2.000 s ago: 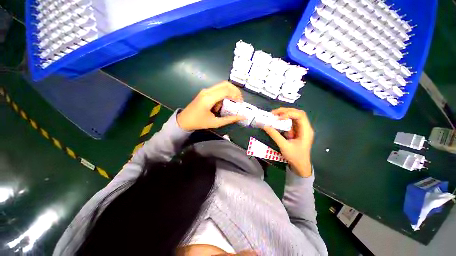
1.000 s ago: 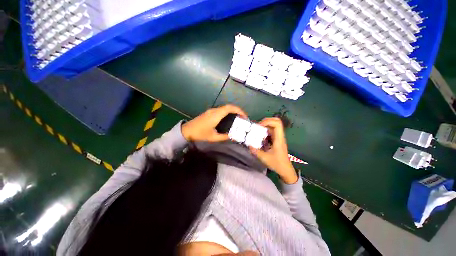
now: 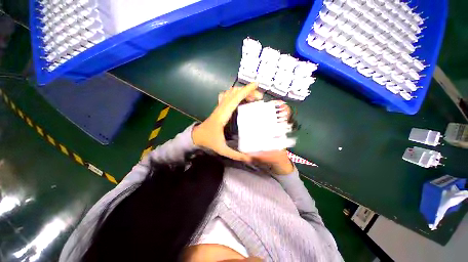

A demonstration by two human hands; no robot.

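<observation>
A row of several white power adapters (image 3: 261, 127) is held between my hands near my body, broad sides up and slightly blurred. My left hand (image 3: 218, 125) grips its left end with fingers and thumb spread along the edges. My right hand (image 3: 277, 159) is at its right and lower side, mostly hidden behind the adapters, with some fingertips showing at the top right. Another group of adapters (image 3: 277, 69) lies on the green bench just beyond my hands. A red-dotted label sheet (image 3: 303, 159) shows partly beside my right hand.
A large blue tray (image 3: 169, 25) with upright adapters and a white liner is at the upper left. A smaller blue tray (image 3: 354, 82) packed with adapters is at the upper right. Two set-aside adapters (image 3: 425, 136), a pale bottle (image 3: 456, 135) and a blue wipes box (image 3: 436, 197) are at the far right.
The held adapters have been turned from a narrow end-on view to their broad sides. My right hand has moved under and behind them. The label sheet is more covered than at first.
</observation>
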